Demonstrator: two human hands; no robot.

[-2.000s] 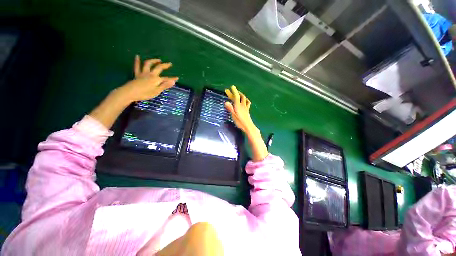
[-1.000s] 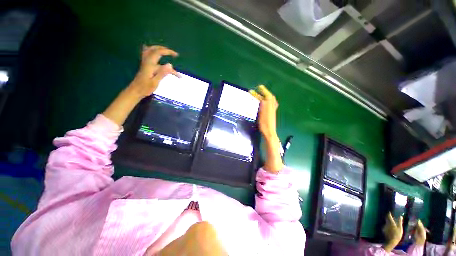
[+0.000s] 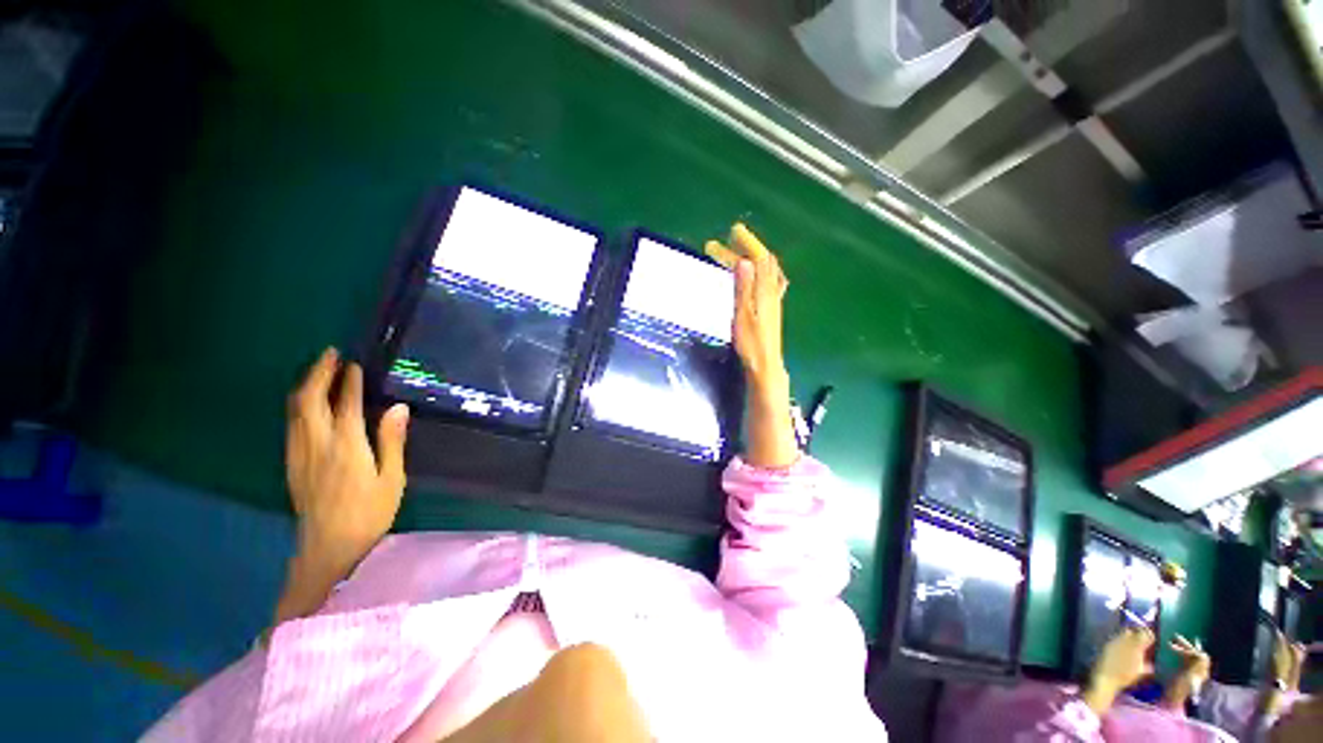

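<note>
Two tablets lie side by side in a black tray (image 3: 639, 491). The left tablet (image 3: 493, 334) and the right tablet (image 3: 660, 349) each show a white band at the top and a dark area below, with small green text on the left one. My left hand (image 3: 343, 462) is at the tray's lower left corner, fingers spread, with nothing seen in it. My right hand (image 3: 762, 317) is at the upper right edge of the right tablet, fingers bent; whether it holds something small cannot be seen.
A short black cable (image 3: 820, 408) lies right of my right wrist. A loaded tray (image 3: 903, 581) with two tablets stands further right, and another tray (image 3: 1077, 581) beyond it, near another worker's hands (image 3: 1124, 661). A grey rack with papers (image 3: 1212, 247) runs along the upper right.
My left hand has moved from the left tablet's top edge down to the tray's lower left corner. My right hand stays at the right tablet. Both screens changed from full text to a white top band.
</note>
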